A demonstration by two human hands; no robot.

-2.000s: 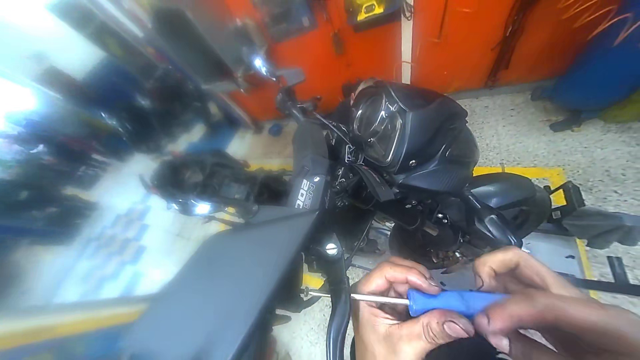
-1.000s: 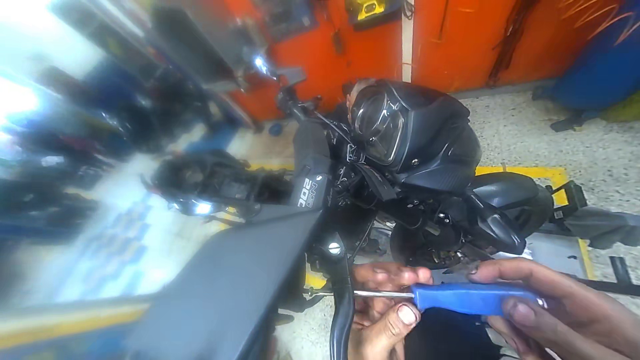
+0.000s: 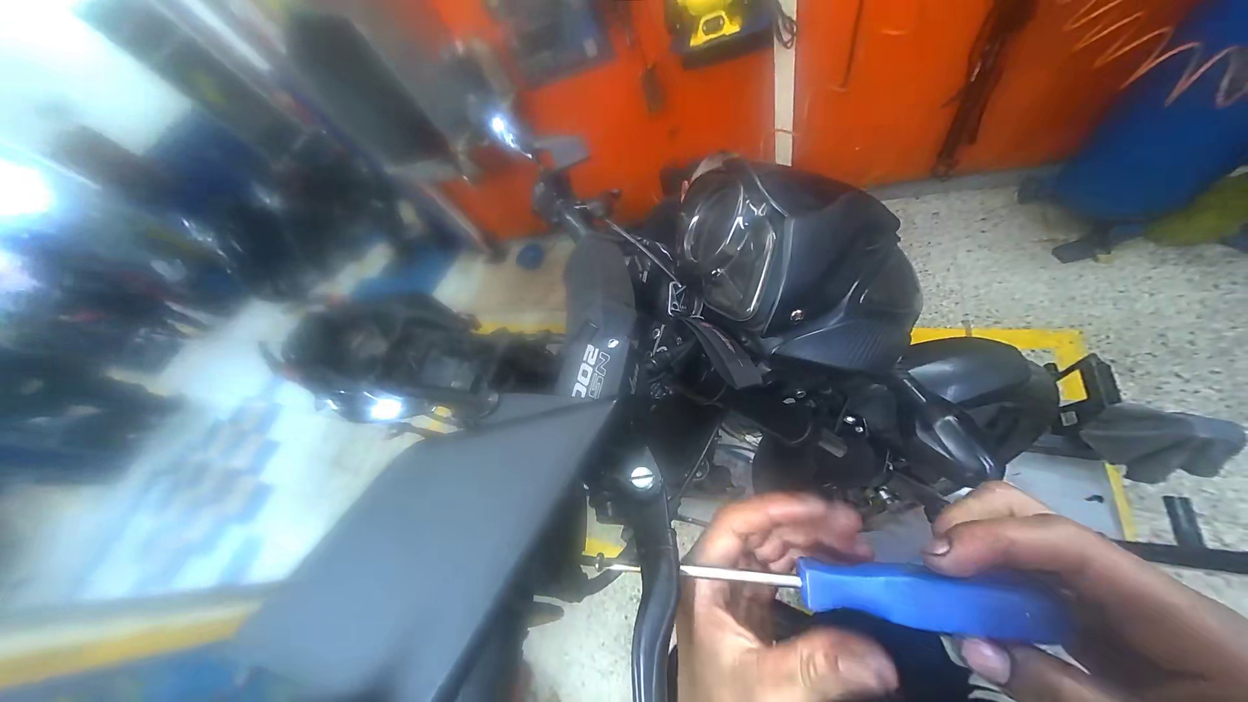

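Note:
My right hand (image 3: 1053,585) grips the blue handle of a screwdriver (image 3: 907,595) at the lower right. Its metal shaft points left and passes behind a black brake or clutch lever (image 3: 656,585). My left hand (image 3: 780,595) is curled around the shaft near the handle, fingers behind and thumb below; whether it touches the shaft is unclear. A slotted screw head (image 3: 642,478) shows at the lever's pivot. The shaft's end meets a small part left of the lever, too blurred to name. A grey handguard or mirror panel (image 3: 419,546) fills the lower left.
The motorcycle's black tank (image 3: 838,263) and headlight side extend behind the lever. Another motorcycle (image 3: 390,361) stands at the left. Orange cabinets (image 3: 877,88) line the back, with a blue container (image 3: 1150,146) at the right. Yellow lines mark the floor.
My right hand's fingers have shifted on the screwdriver handle. My left hand's fingers have opened a little around the shaft. The screwdriver keeps about the same place behind the lever.

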